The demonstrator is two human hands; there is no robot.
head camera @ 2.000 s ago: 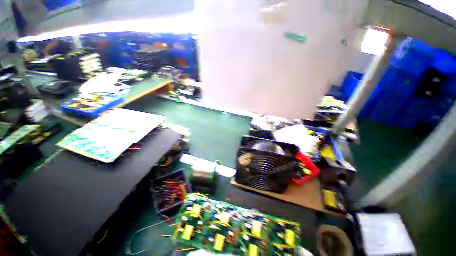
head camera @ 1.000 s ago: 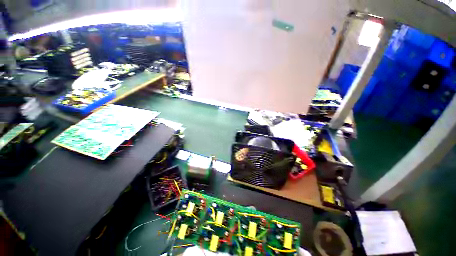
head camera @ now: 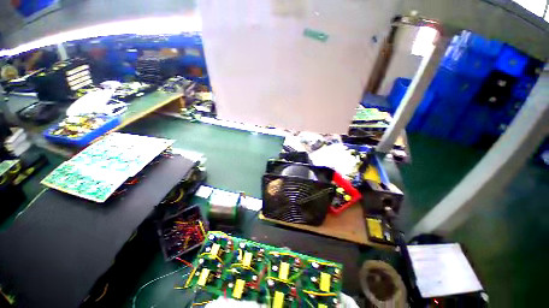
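A green PCB panel [head camera: 262,264] lies component side up at the bottom centre, with several yellow blocks and thin red, yellow and black wires. A small part of a white glove, my left hand [head camera: 233,303], overlaps its near edge and is cut off by the picture's bottom. Another bit of white glove, my right hand [head camera: 347,301], shows at the panel's lower right corner. The fingers of both hands are hidden, so their grip cannot be told. No tool shows in either hand.
Left of the panel are a wire box [head camera: 182,232], a solder reel [head camera: 223,203] and a black sheet [head camera: 78,240] bearing a pale green board [head camera: 108,165]. A black fan [head camera: 296,195], red tray [head camera: 345,194], tan ring [head camera: 383,283] and paper-topped station [head camera: 444,271] are right.
The view has turned right, so the bench things stand further left in the picture. The panel's component side remains up. White glove now shows more clearly at the panel's lower right corner.
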